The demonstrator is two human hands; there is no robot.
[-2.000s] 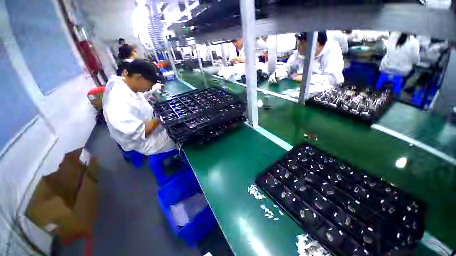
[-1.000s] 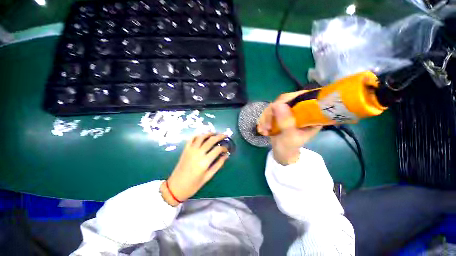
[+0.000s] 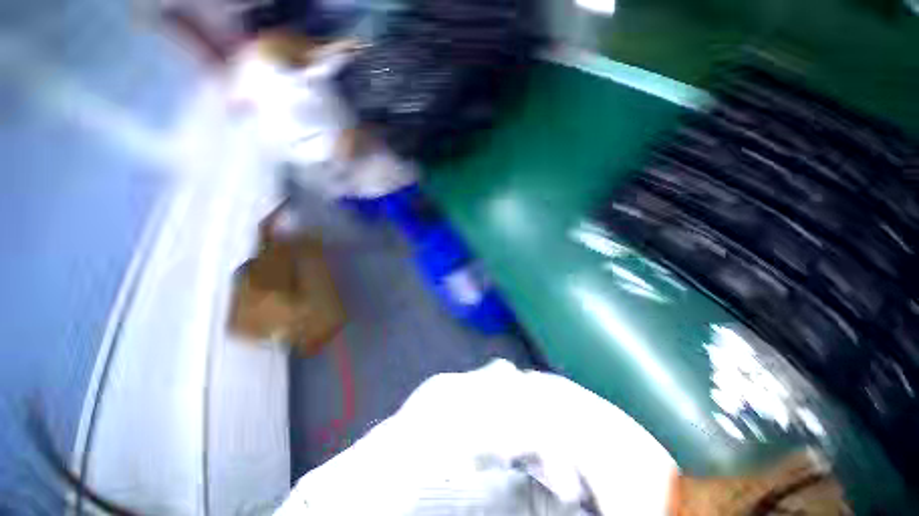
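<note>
The frame is strongly blurred. My left hand (image 3: 756, 492) shows only in part at the bottom right, cut off by the edge; its fingers and anything in them cannot be made out. A white sleeve runs to it from the bottom middle. My right hand is out of the picture. Just beyond my left hand, a pile of silver-white small parts (image 3: 748, 383) lies on the green bench (image 3: 564, 272). The large black blister tray (image 3: 776, 232) lies behind the pile, its pockets smeared by motion. Two smaller streaks of white parts lie by the tray's near left edge.
Black stacked trays (image 3: 443, 81) stand at the far bench end. A person in a white smock (image 3: 297, 106) is beside them. A blue bin (image 3: 453, 277) is below the bench edge. A brown carton (image 3: 287, 297) stands on the grey floor near the pale wall.
The view has swung left from the work area. My left hand has shifted to the bottom right edge; my right hand, the orange screwdriver and the screw dish have left the picture.
</note>
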